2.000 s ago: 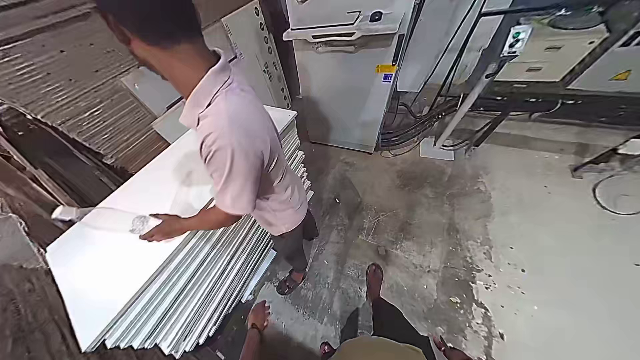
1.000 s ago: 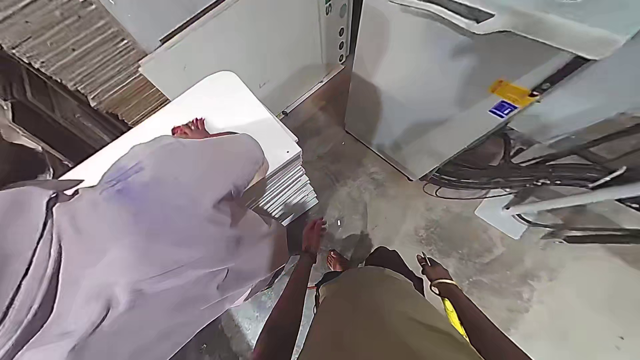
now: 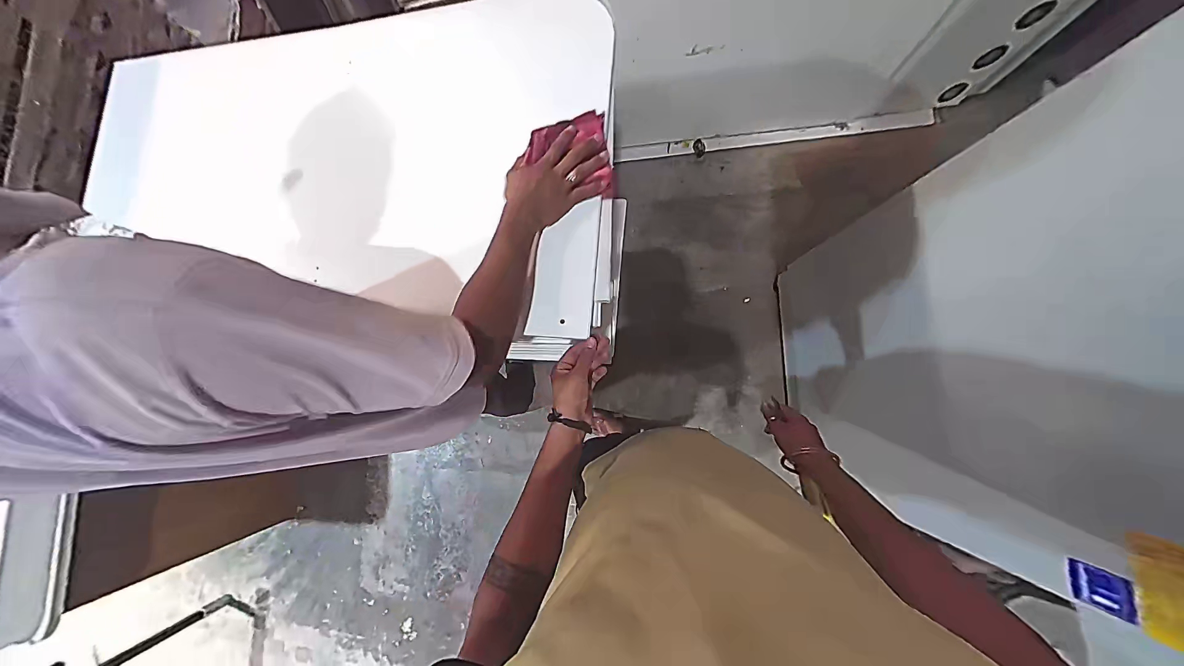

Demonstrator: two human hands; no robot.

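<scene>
My left hand (image 3: 578,372) is at the near right corner of a stack of white panels (image 3: 351,139), its fingers curled at the edge; whether it grips a panel cannot be told. My right hand (image 3: 792,433) hangs beside a large pale cabinet (image 3: 999,305), fingers bent, and what it may hold is unclear; something yellow shows below its wrist. A co-worker's hand (image 3: 548,183) presses a red cloth (image 3: 592,129) onto the top panel near its right edge. Below that hand, smaller white pieces (image 3: 562,277) lie at the stack's edge.
The co-worker in a pale shirt (image 3: 231,342) leans over the stack at my left. A white panel with round holes (image 3: 768,74) stands beyond it. Concrete floor (image 3: 684,277) shows between stack and cabinet. A dark bent rod (image 3: 185,624) is at the lower left.
The view has moved in close over the stack. My left hand has come up to the stack's near corner. The co-worker's hand lies farther along the top panel's right side.
</scene>
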